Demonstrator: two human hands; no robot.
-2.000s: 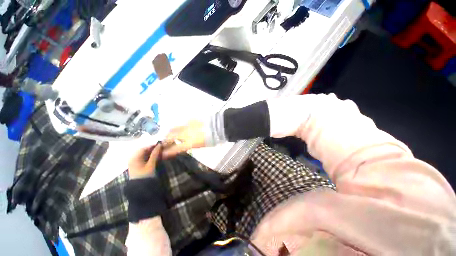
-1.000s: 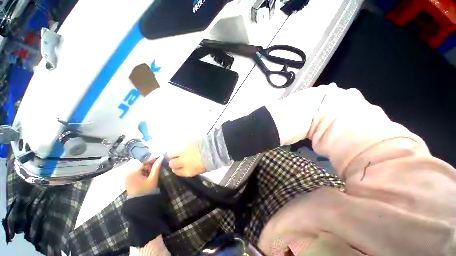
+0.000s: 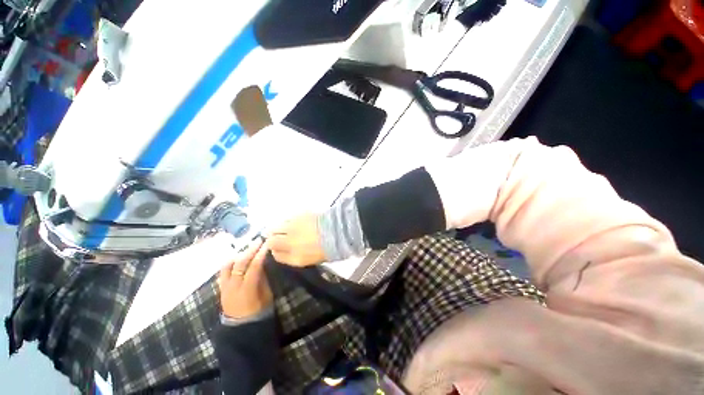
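Observation:
My left hand [image 3: 245,287] lies on the plaid garment piece [image 3: 174,332], just in front of the needle area [image 3: 231,220], its fingertips at the cloth edge. My right hand [image 3: 297,241] is beside it on the right, its fingertips at the same edge near the small blue-grey part. The fingertips of both hands nearly meet. A plain black band [image 3: 328,287] runs from under my right hand towards my lap. The plaid cloth drapes over the table's left side. What exactly the fingertips pinch is too small to tell.
The white sewing machine [image 3: 185,100] spans the left and top. A brown tag [image 3: 252,109] lies on it. Black-handled shears [image 3: 455,91] and a flat black pad [image 3: 340,119] lie on the table right of it. Small-checked cloth [image 3: 455,281] covers my lap. A red stool [image 3: 671,38] stands at the upper right.
My left hand has flattened out, its fingers extended towards the needle area. My right hand stays close to it. The camera view has shifted, moving the machine and shears in the picture.

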